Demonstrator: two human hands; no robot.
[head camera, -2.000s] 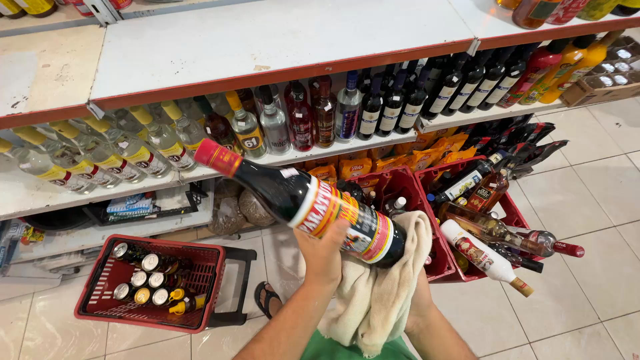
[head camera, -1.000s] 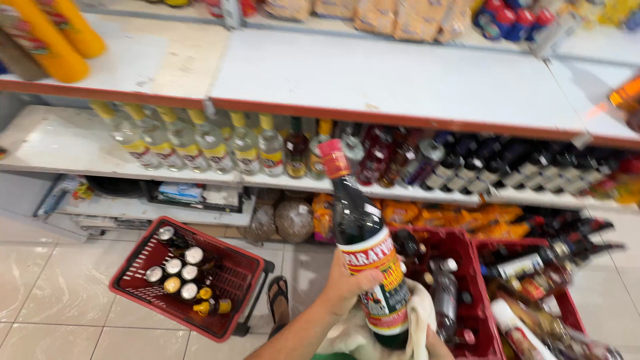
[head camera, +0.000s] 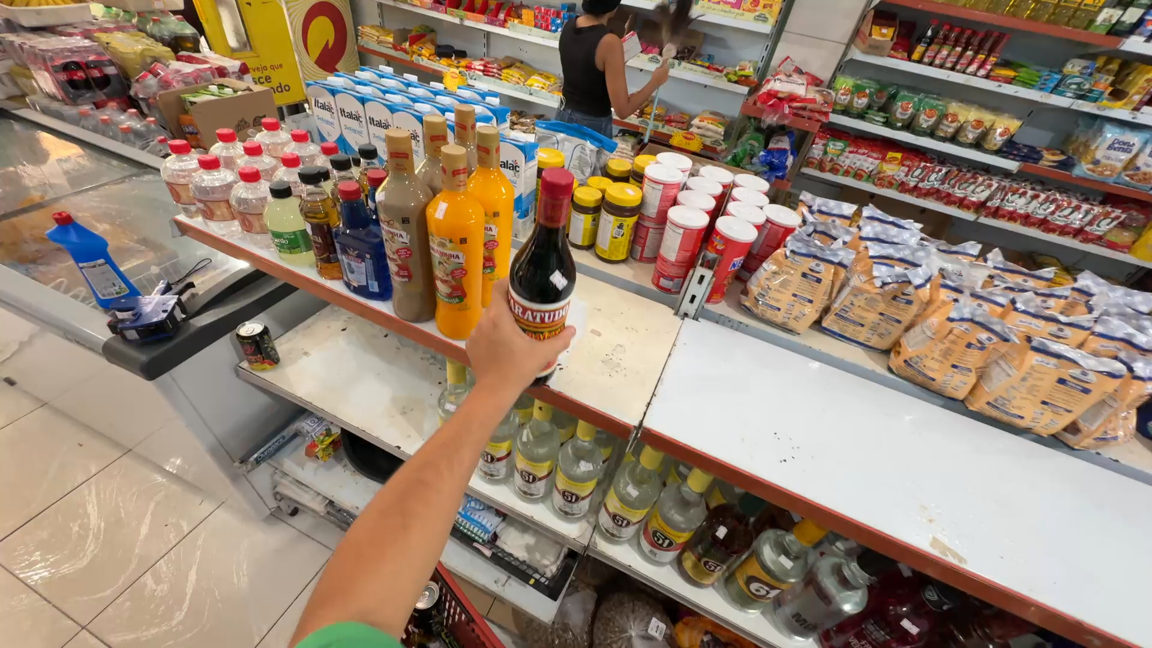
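Observation:
A dark glass bottle with a red cap (head camera: 543, 261) is upright in the grip of one hand, which looks like my left hand (head camera: 511, 346), its fingers wrapped around the label. The bottle is at the front of the upper shelf (head camera: 621, 346), just right of an orange bottle (head camera: 456, 261); whether its base touches the shelf cannot be told. Left of that stand a tan bottle (head camera: 409, 234) and a blue bottle (head camera: 362, 247). My right hand is out of view, and so is the cloth.
Clear bottles with yellow caps (head camera: 576, 472) line the shelf below. Red-lidded canisters (head camera: 681, 243) and packed bags (head camera: 796, 279) stand behind. A dark can (head camera: 257, 346) is at the lower shelf's left end. A person (head camera: 598, 67) stands in the aisle beyond.
The view has swung up and left to the upper shelf. The bottle, earlier held slanted and then above the red crates with a cloth, is now upright at the shelf. My right hand has left the view.

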